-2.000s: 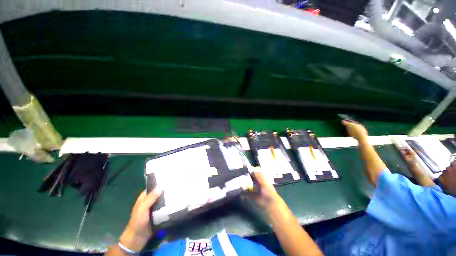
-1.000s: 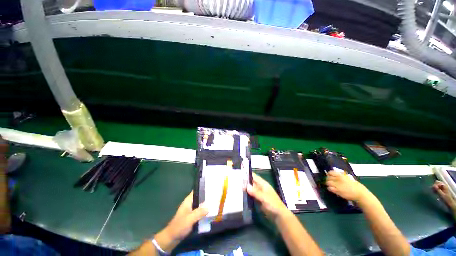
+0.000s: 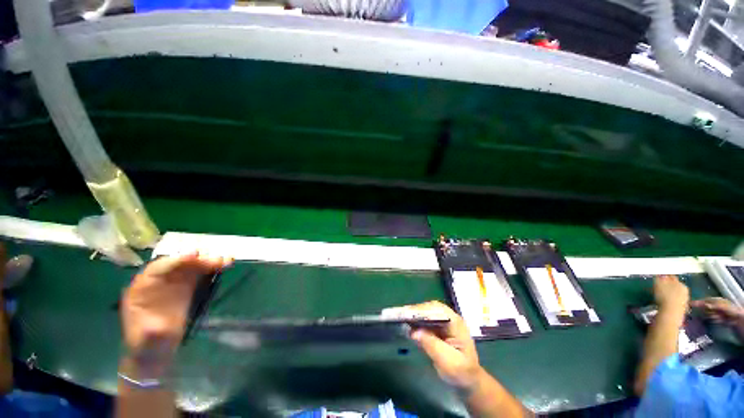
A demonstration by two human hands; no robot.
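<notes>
A tablet unit (image 3: 314, 331) is tilted nearly edge-on in front of me, blurred. My right hand (image 3: 445, 343) grips its right end. My left hand (image 3: 167, 298) is raised off the unit at the left, fingertips drawn towards each other, over the black adhesive strips (image 3: 201, 304). It hides most of the strips, and whether it holds anything cannot be seen. Two open tablet units, one nearer (image 3: 483, 290) and one further right (image 3: 553, 284), lie side by side, white areas and orange flex cables upward.
A dark panel (image 3: 390, 224) and a small dark module (image 3: 626, 234) lie on the green belt. A taped post (image 3: 124, 208) with a plastic bag (image 3: 106, 238) stands at left. At right, a person's hands (image 3: 672, 298) are at another unit (image 3: 689, 335). Blue bins (image 3: 457, 12) sit above.
The unit has tipped from face-up to nearly edge-on. My left hand has let go of it and moved left to the strips. The neighbour's hand has left the right-hand unit and moved right.
</notes>
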